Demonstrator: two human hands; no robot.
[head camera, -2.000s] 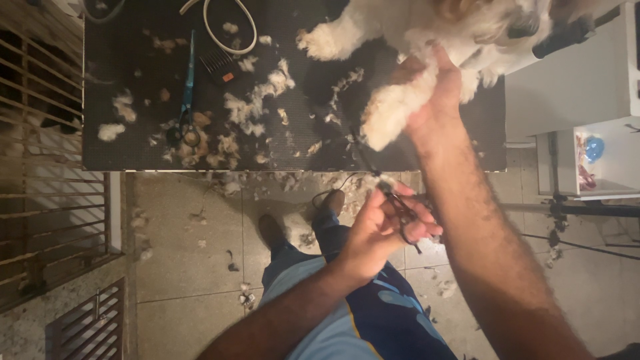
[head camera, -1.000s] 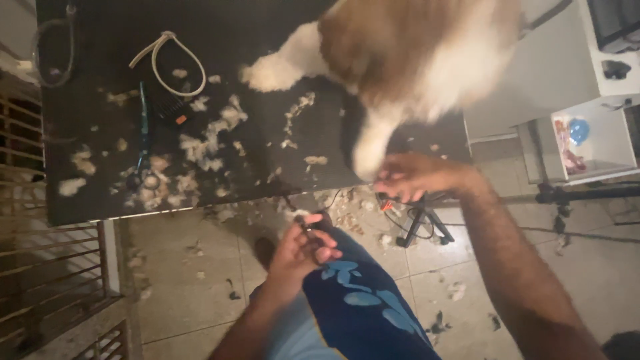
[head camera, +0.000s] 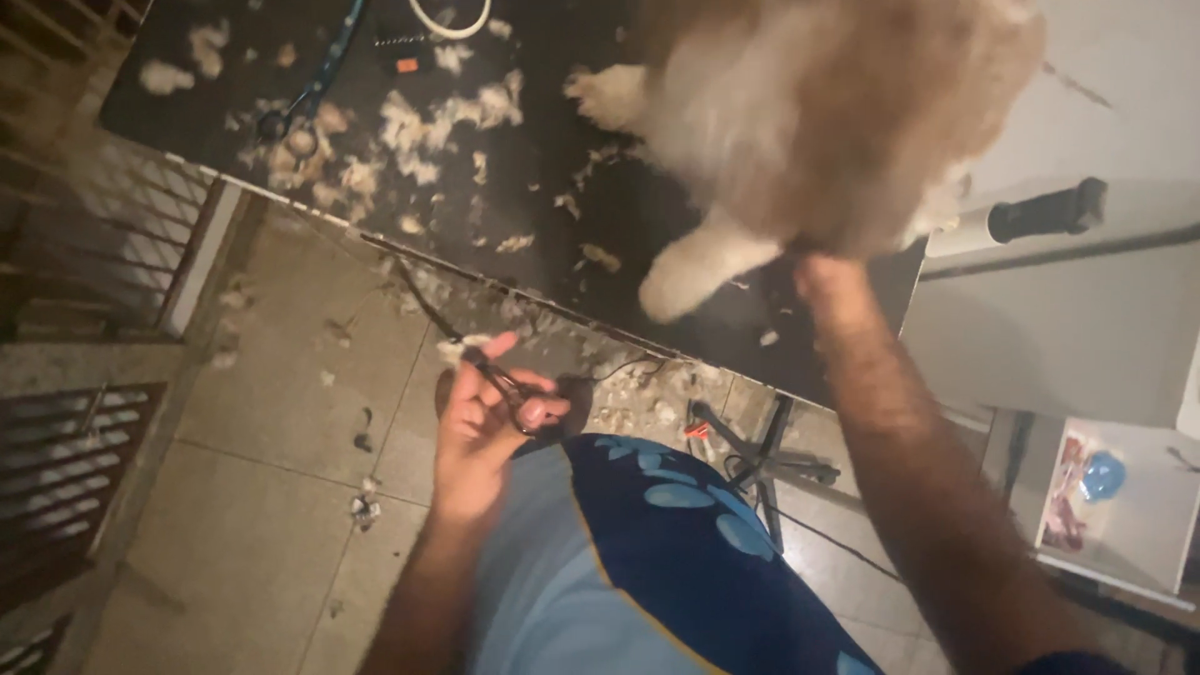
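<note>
A dog with long white and tan fur (head camera: 778, 122), partly blurred, stands on a black grooming table (head camera: 619, 244), one pale paw near the front edge. My right hand (head camera: 830, 277) reaches to the underside of its body; the fingers are hidden in or behind the fur. In front of the table edge, my left hand (head camera: 492, 412) holds dark-handled scissors (head camera: 506, 384) by the finger rings, blades pointing up and left, with a tuft of fur by the pivot. Blue scissors (head camera: 323, 75) lie on the table at the upper left, beside a black comb-like piece (head camera: 401, 52) with an orange mark.
Clipped fur (head camera: 441, 122) litters the table and the tiled floor (head camera: 253, 487). A white cable loop (head camera: 450, 23) lies at the top. Below the table is a black stand base (head camera: 769, 455) with a cord. Barred gates stand at left; a white drawer (head camera: 1125, 525) holds a blue item at right.
The dog has turned, its body now above my right hand. My right hand, on a front leg two seconds ago, has moved under the body. The scissors stay in my left hand. The view has tilted.
</note>
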